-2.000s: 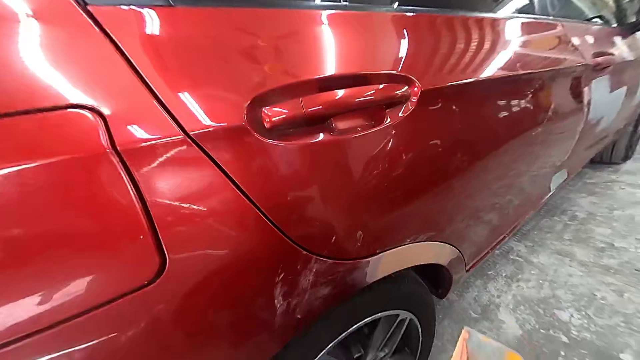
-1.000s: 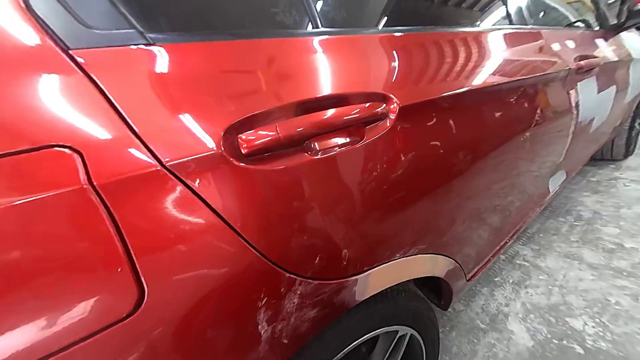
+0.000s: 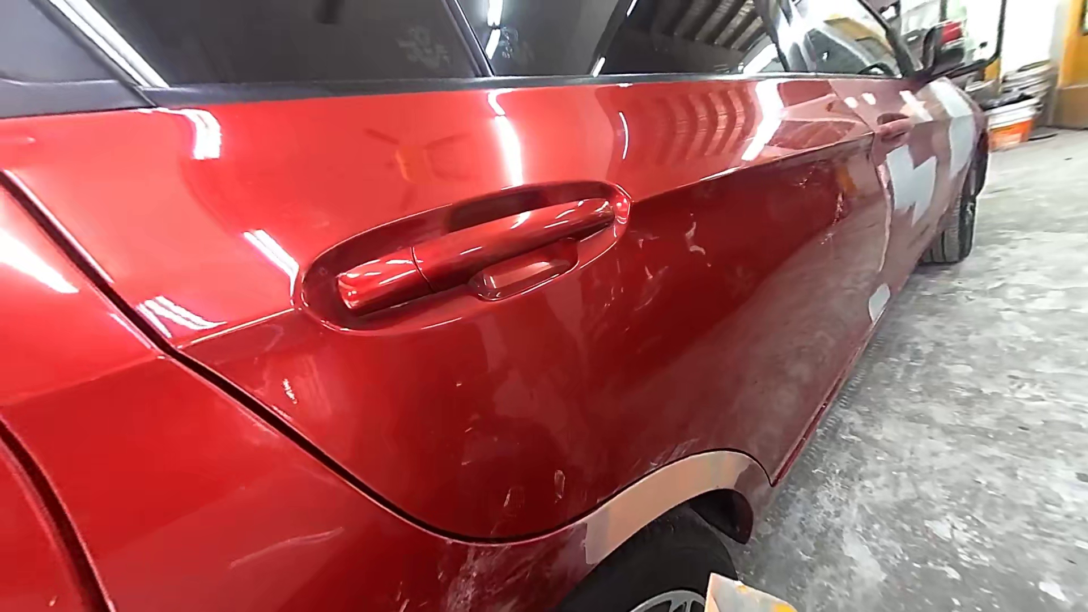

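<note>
Neither of my hands is in view. A glossy red rear car door (image 3: 510,391) fills the middle, with marks and scuffs on its paint. Its red door handle (image 3: 484,251) sits in an oval recess. Around the rear wheel arch runs a bare, sanded-looking beige strip (image 3: 671,493). Below it the rear tire (image 3: 654,561) is partly visible. Farther along, the front door bears light grey patches (image 3: 914,183). Part of a pale object with orange-yellow marks (image 3: 744,595) shows at the bottom edge; I cannot tell what it is.
Grey, stained concrete floor (image 3: 935,442) runs along the car's right side. Beyond the front wheel (image 3: 960,225), a white and orange bucket (image 3: 1011,123) stands on the floor near stacked items. Dark side windows (image 3: 297,42) line the top of the view.
The view has shifted upward, bringing more of the windows and the far background into sight. Nothing on the car has plainly changed.
</note>
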